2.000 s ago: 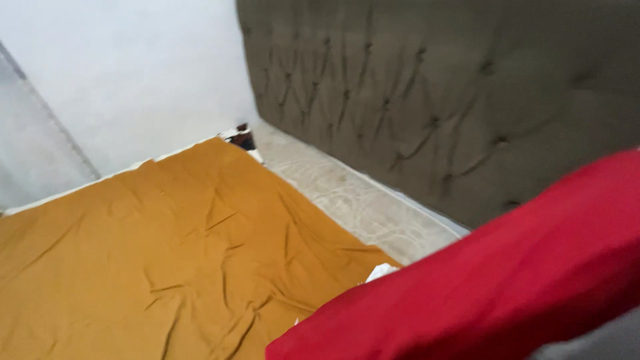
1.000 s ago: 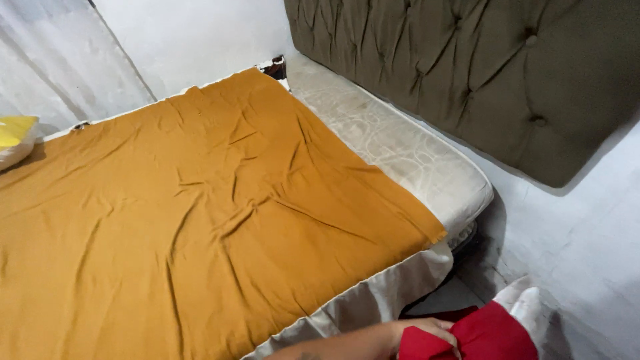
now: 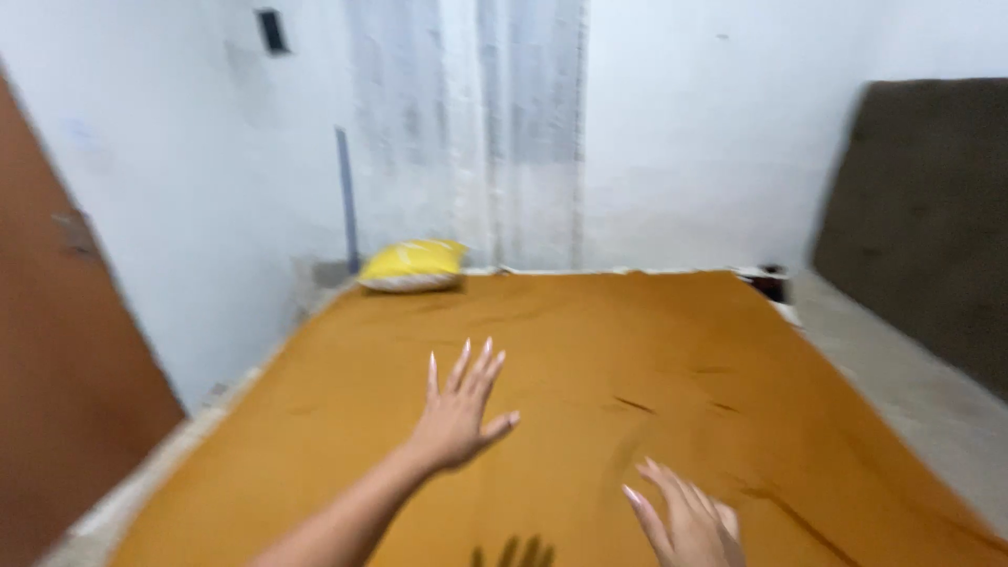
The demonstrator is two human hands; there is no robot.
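Note:
My left hand is stretched out with spread fingers above the mustard-coloured sheet on the bed, holding nothing. Lower and to the right, my right hand is over the same sheet, its fingers apart and nothing in it; the bottom edge cuts it off. A hand's shadow falls on the cloth between them. Some creases run through the sheet at the right. A yellow and white pillow lies at the bed's far left corner.
A dark tufted headboard stands along the right, beside a strip of bare mattress. At the left is a brown door with a handle. A pale curtain hangs behind the bed's far edge.
The view has swung left. A hand held red cloth one second ago; no red cloth shows now, and both hands are over the sheet with nothing in them.

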